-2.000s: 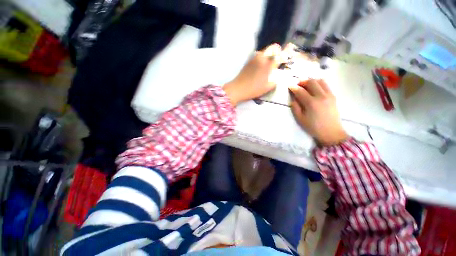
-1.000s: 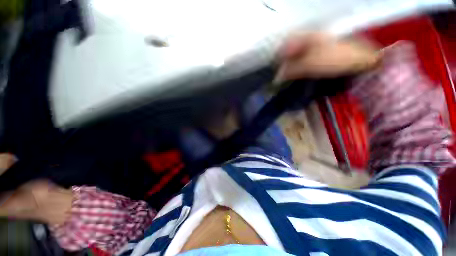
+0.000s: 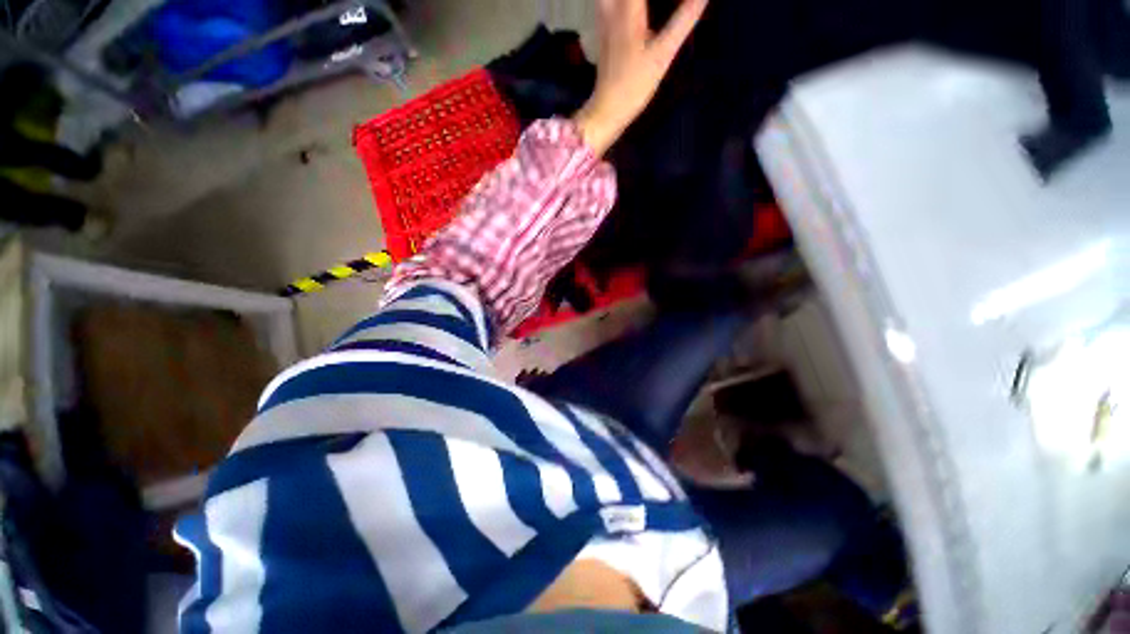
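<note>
My left hand (image 3: 638,56) is at the top edge of the view, its fingertips cut off. The thumb and a finger are spread apart, and no grip on anything shows. Black fabric (image 3: 731,87) hangs beside the hand, off the white machine table (image 3: 867,223). Whether the hand touches it is unclear. A black strip end (image 3: 1066,124) lies on the table at the upper right. My right hand is out of view; only a bit of checked sleeve shows at the bottom right corner.
A red lattice basket (image 3: 440,155) stands on the floor left of my left forearm, with dark pieces (image 3: 545,68) at its top. A metal-framed cart (image 3: 372,56) holding a blue bundle is at the upper left. A wooden-framed box (image 3: 167,384) is at the left.
The view has swung left, away from the machine area. My left hand has left the work spot and is now out by the hanging fabric. My right hand has gone out of view.
</note>
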